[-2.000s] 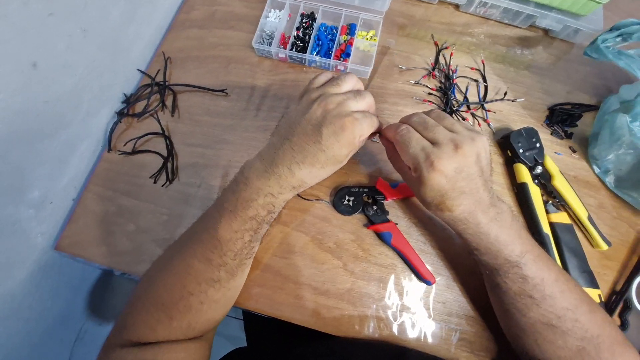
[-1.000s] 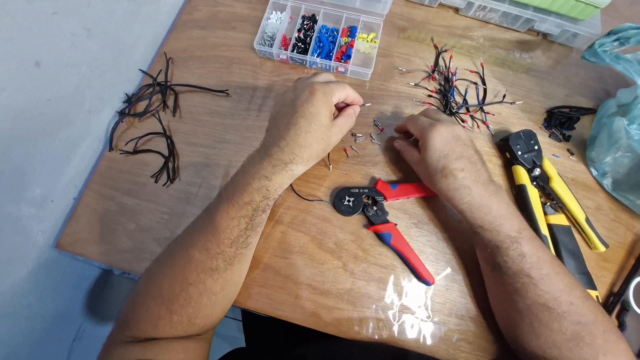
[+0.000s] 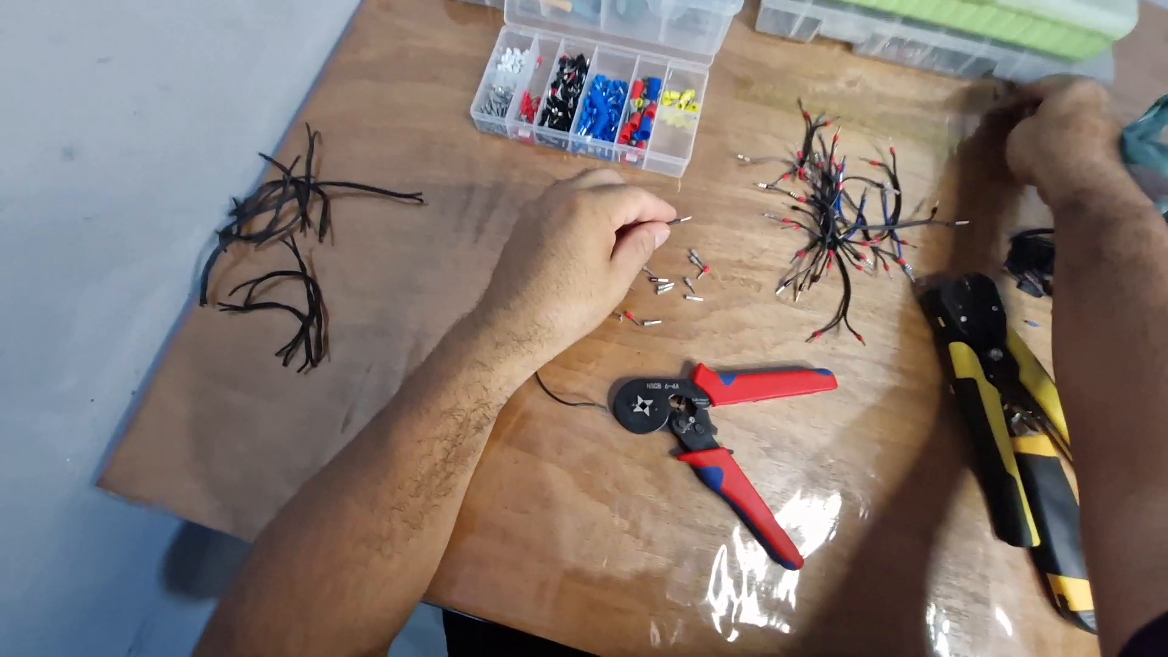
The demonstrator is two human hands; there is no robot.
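My left hand pinches a short dark wire with a bare metal end between thumb and forefinger. Just below it, several loose wire ferrules lie on the table. My right hand is at the upper right, near the lidded organizer boxes and a teal plastic bag; its fingers are blurred, and what they hold cannot be told. A ferrule crimping tool with red handles lies spread in the middle. A thin black wire runs to its round head. Wires with red ferrules form a pile between my hands.
An open divided box of ferrules stands at the top. Black wire pieces lie at left. Yellow-and-black wire strippers are at right, beside a small black bundle. A teal bag and an organizer box sit at the upper right.
My right hand has moved from beside my left hand to the upper right, away from the ferrules and the crimping tool. My left hand stays near the same place, pinching the wire.
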